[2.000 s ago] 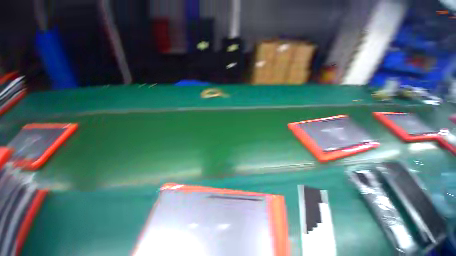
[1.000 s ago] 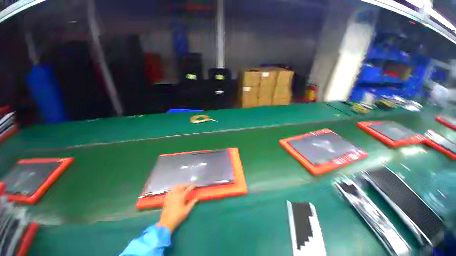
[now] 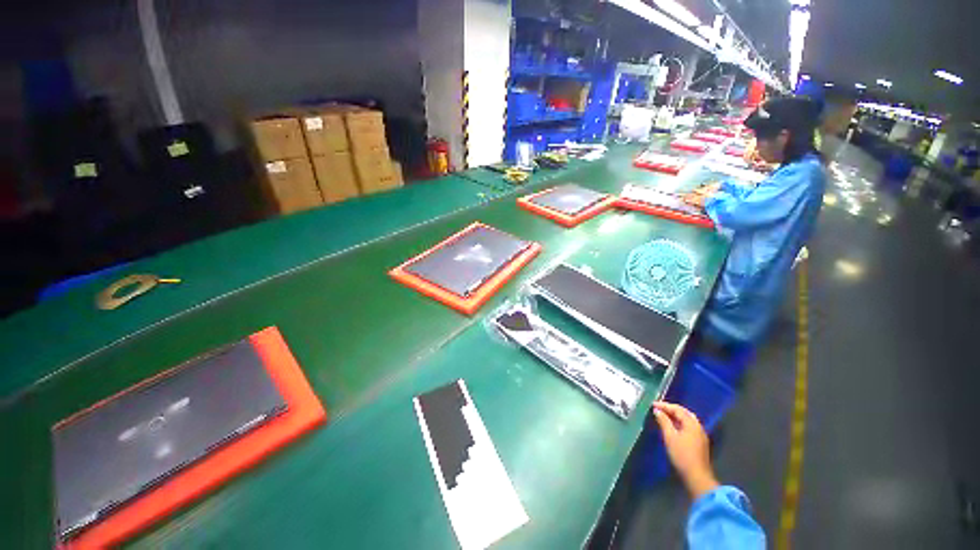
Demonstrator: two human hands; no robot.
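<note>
My right hand (image 3: 685, 438) is at the bench's right edge, fingertips close together near the corner of the bagged strip sheets (image 3: 572, 360); whether they pinch anything is too small to tell. My left hand is out of the picture. A strip sheet on white liner (image 3: 464, 462), with black strips in a stepped shape, lies on the green bench. A dark grey panel (image 3: 161, 430) rests in an orange-red foam tray (image 3: 296, 376) on the conveyor at the left. A long stack of dark strip sheets (image 3: 607, 312) lies beyond the bag.
A pale-teal desk fan (image 3: 660, 271) stands past the strip stack. Another panel (image 3: 470, 259) in a tray and more trays lie farther along the belt. A worker in a blue smock (image 3: 768, 231) is at the right edge. A tape roll (image 3: 127, 290) lies at the far side. A blue bin (image 3: 704, 392) sits below the edge.
The view has swung to the right. My left hand, earlier on the near edge of a panel's tray, is out of view. My right hand has come in at the bench edge.
</note>
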